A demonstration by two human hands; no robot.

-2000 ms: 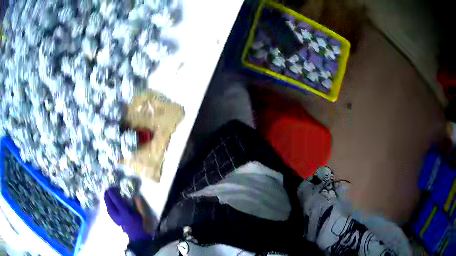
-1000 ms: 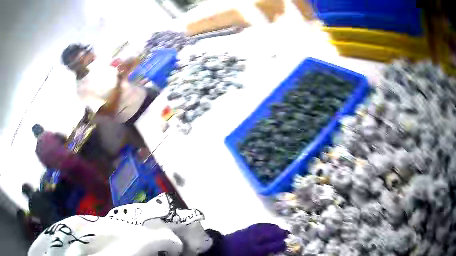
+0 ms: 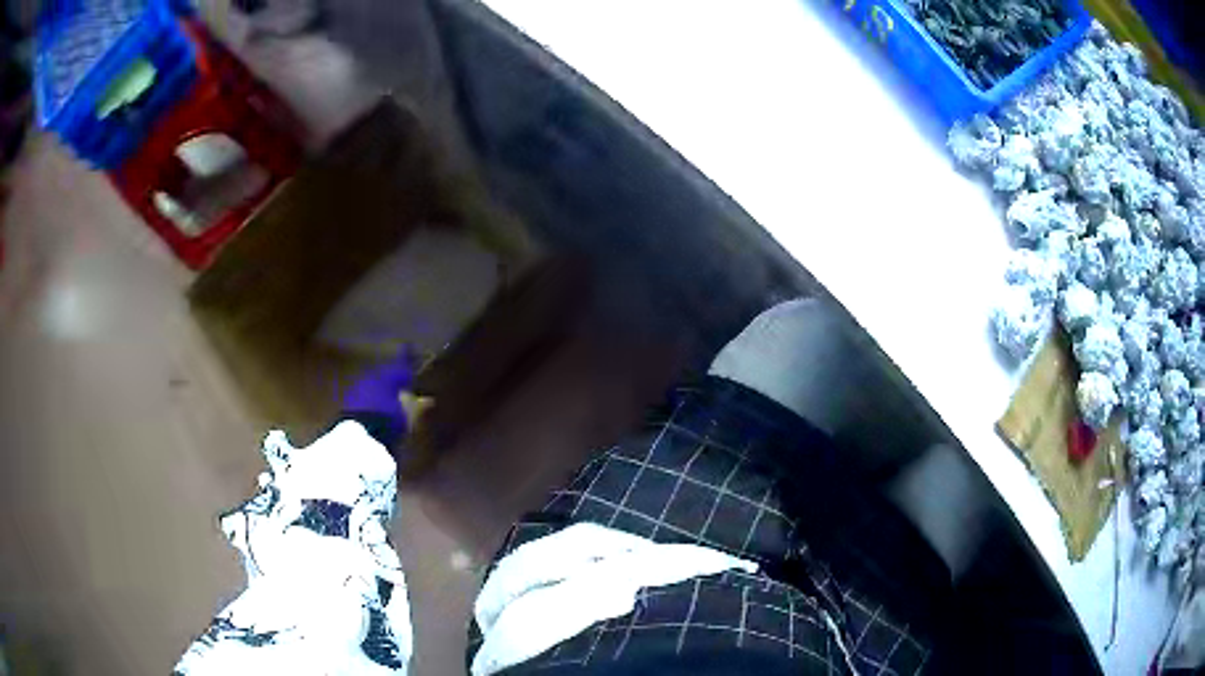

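My left hand (image 3: 383, 392), in a purple glove with fingertips showing, reaches over the open brown cardboard carton (image 3: 284, 284) on the floor. The hand is small and blurred, and I cannot tell whether it holds anything. A pale sheet (image 3: 410, 291) shows inside the carton. My right hand is not in view. On the white table at the right lies a heap of pale ruffled pieces (image 3: 1103, 198). A brown cardboard work pad (image 3: 1051, 429) lies at the heap's near edge, with a small red glue cap (image 3: 1081, 441) on it.
A blue tray (image 3: 971, 95) of dark cup pieces stands on the table at the upper right. A red stool (image 3: 238, 145) with a blue crate (image 3: 106, 73) stands beyond the carton. The dark checked apron (image 3: 700, 489) covers my lap. The table edge curves down the right.
The view has swung from the table to the floor and carton. My left hand has gone from beside the heap on the table to over the carton.
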